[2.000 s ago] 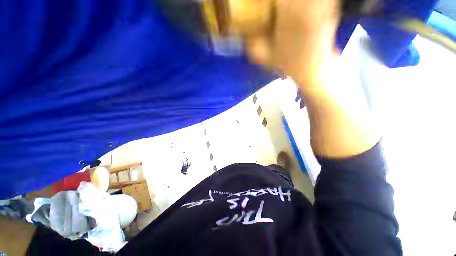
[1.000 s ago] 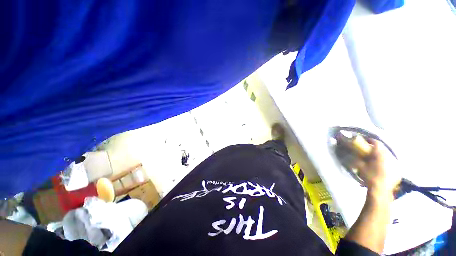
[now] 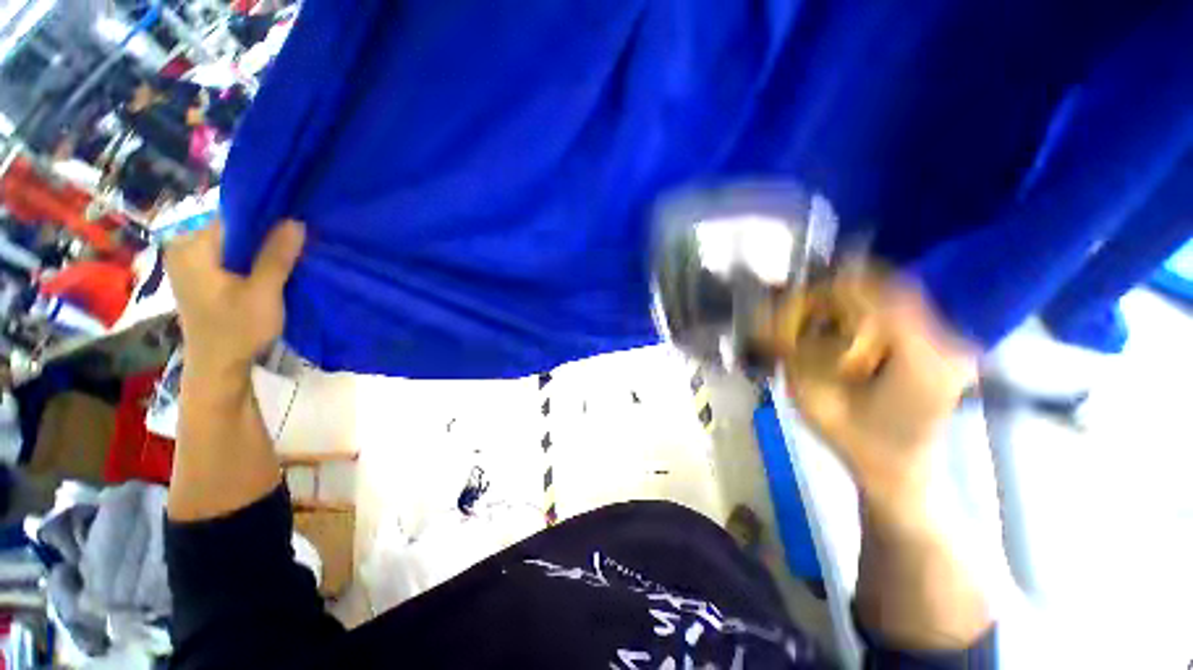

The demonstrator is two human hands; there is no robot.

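Note:
The blue work jacket (image 3: 497,196) hangs across the top of the view, its lower edge curving over the floor. My left hand (image 3: 242,295) pinches the jacket's edge at the left, thumb in front of the cloth. My right hand (image 3: 890,380) grips the steam iron (image 3: 726,255) by its tan handle. The iron's silver body is blurred and lies over the jacket's lower right part; whether it touches the cloth I cannot tell. The jacket's top is out of the picture.
A white-covered table (image 3: 1112,458) is at the right. A wooden stool (image 3: 321,511) and a pile of grey and white cloth (image 3: 105,550) are at the lower left. Coloured garments and a person (image 3: 157,138) are at the upper left. Striped tape (image 3: 547,445) marks the floor.
My left hand has come into view holding the jacket's edge. The iron, in my right hand, has moved from over the white table up and left to the jacket. The jacket's left edge now shows.

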